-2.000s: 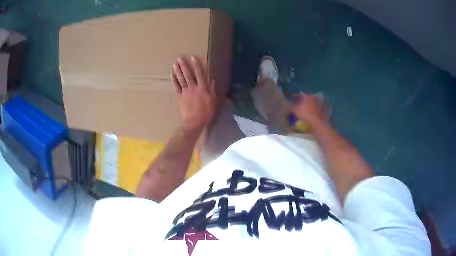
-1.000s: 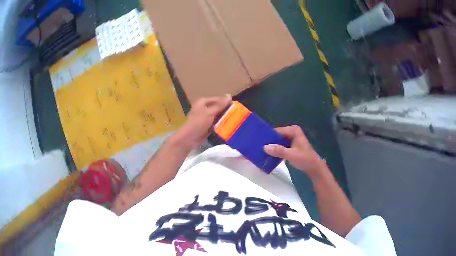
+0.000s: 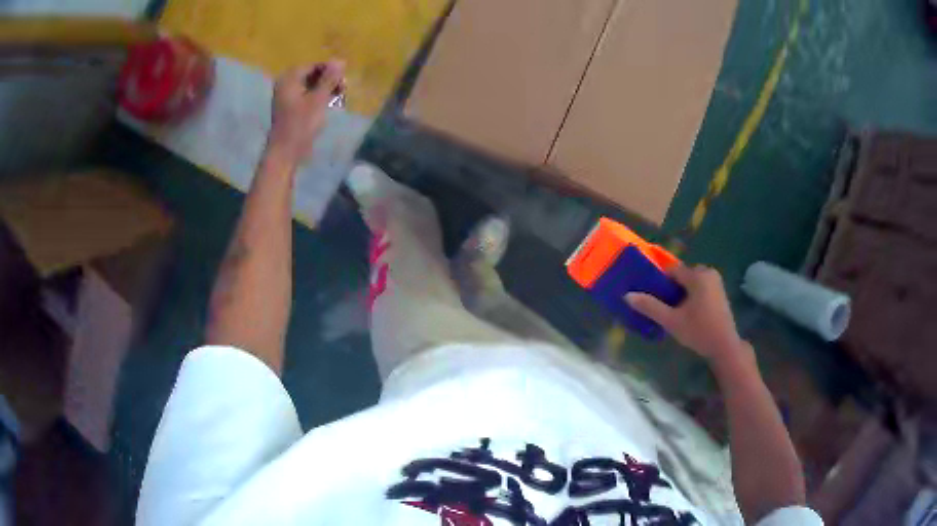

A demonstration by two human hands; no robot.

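My right hand (image 3: 699,313) is closed around the tape dispenser (image 3: 629,279), dark blue with a bright orange end, held at the right of my legs. My left hand (image 3: 305,101) is over the edge of the yellow floor sheet (image 3: 339,31), its fingers bent together. A small dark and shiny bit shows at its fingertips; I cannot tell what it is. The large brown shipping carton (image 3: 575,98) lies on the floor ahead, its flaps meeting at a dark seam with no tape seen on it. Neither hand touches the carton.
A red roll (image 3: 166,78) sits on the sheet's white end at the upper left. A white roll (image 3: 797,300) lies at the right beside brown cartons (image 3: 889,257). Open brown cardboard (image 3: 87,231) is at the left. My feet are between sheet and carton.
My left hand has left the dispenser and moved out to the left over the sheet. My right hand has carried the dispenser to the right. The view has turned and shifted.
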